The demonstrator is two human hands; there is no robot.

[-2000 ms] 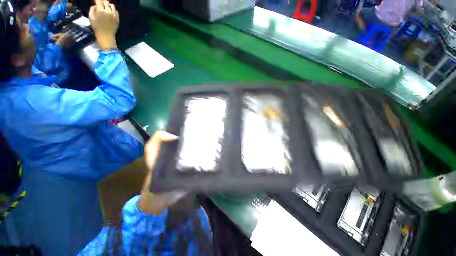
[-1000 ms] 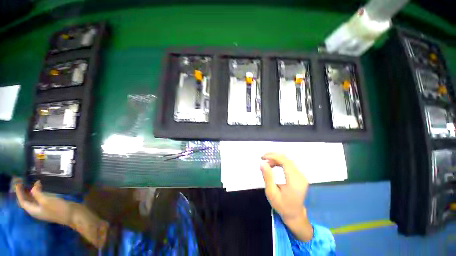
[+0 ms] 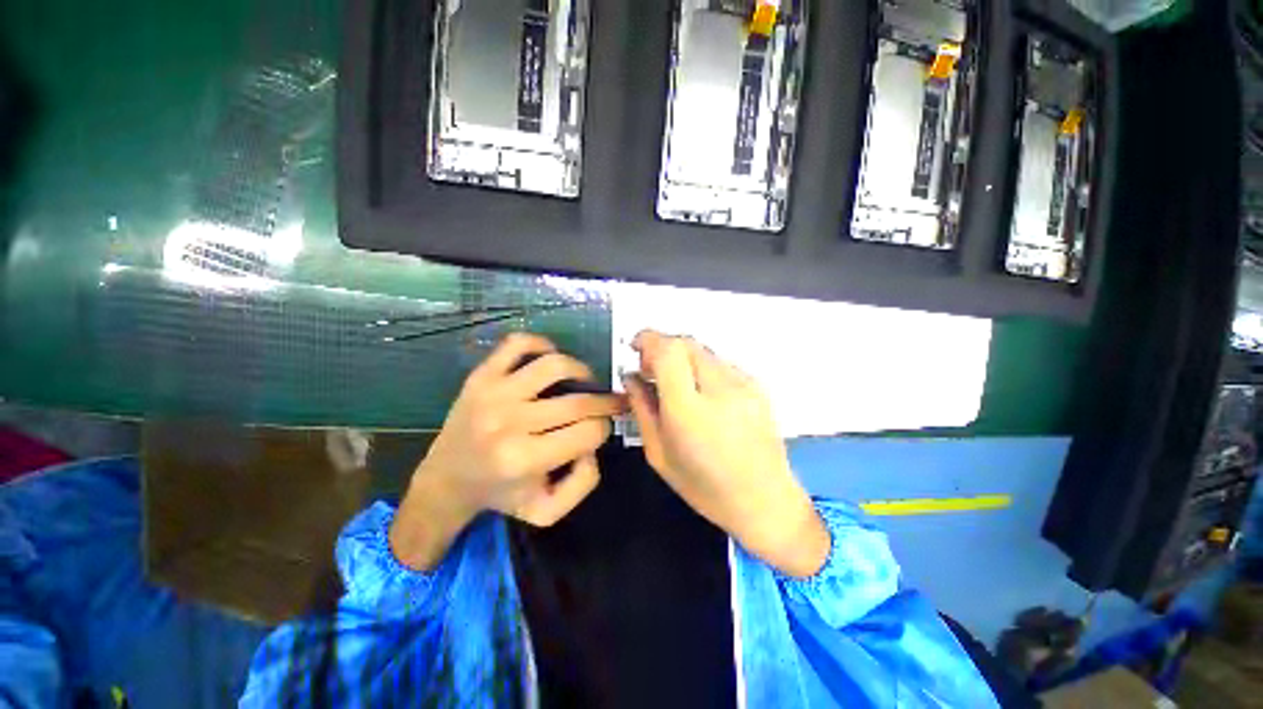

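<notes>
A white sheet [image 3: 859, 363] lies on the green mat in front of a black foam tray [image 3: 610, 252]. My left hand [image 3: 515, 432] and my right hand [image 3: 723, 441] meet at the sheet's left end, fingers bent and fingertips almost touching. Any small piece between the fingertips is too small to make out. The tray holds phone mid-frame units [image 3: 727, 118], silver-grey with black strips; orange tabs show on three. Thin dark tweezers [image 3: 464, 321] lie on the mat left of the sheet.
A shiny clear gridded sheet [image 3: 229, 263] lies on the green mat at left. Dark stacked trays [image 3: 1143, 416] stand at the right. A cardboard box [image 3: 249, 519] and a blue sleeve [image 3: 83, 561] show at lower left. The blue floor has a yellow line [image 3: 935, 506].
My left hand has moved from the left tray to the sheet's left end, and my right hand has joined it. The foam tray now appears larger and higher; the left tray is out of view.
</notes>
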